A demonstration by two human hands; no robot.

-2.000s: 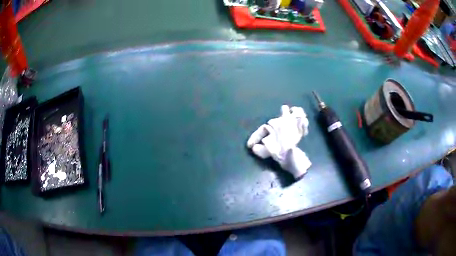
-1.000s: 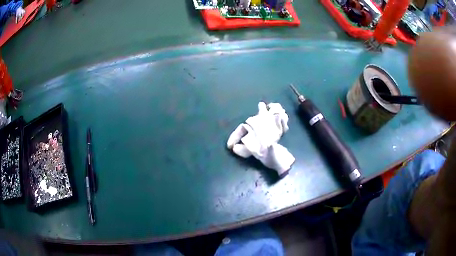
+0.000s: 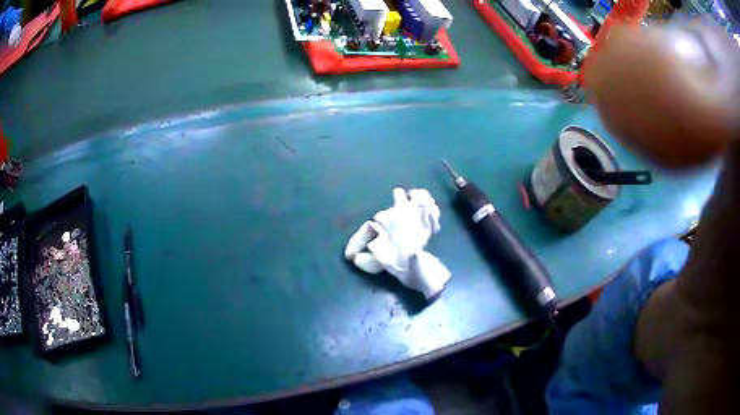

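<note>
A crumpled white glove pair (image 3: 402, 243) lies on the green bench. A black electric screwdriver (image 3: 507, 251) lies right of it, silver bit pointing away and to the left. A round open can (image 3: 568, 182) with a black handle (image 3: 625, 177) sticking out stands further right. My right hand (image 3: 661, 93), bare, is raised close to the camera at the right edge, blurred and partly cut off; whether it holds anything cannot be told. It touches none of these things visibly. My left hand is not in view.
Black trays of small shiny pieces (image 3: 66, 284) are at the left, one cut off by the edge. A slim dark tool (image 3: 131, 304) lies beside them. Beyond, a circuit board (image 3: 369, 28) rests on a red carrier (image 3: 381, 62); more boards (image 3: 545, 36) are at upper right.
The view has shifted, so the bench things sit further left in the picture. My right hand has come up from the lower right edge to the upper right. The glove, screwdriver and can lie as before.
</note>
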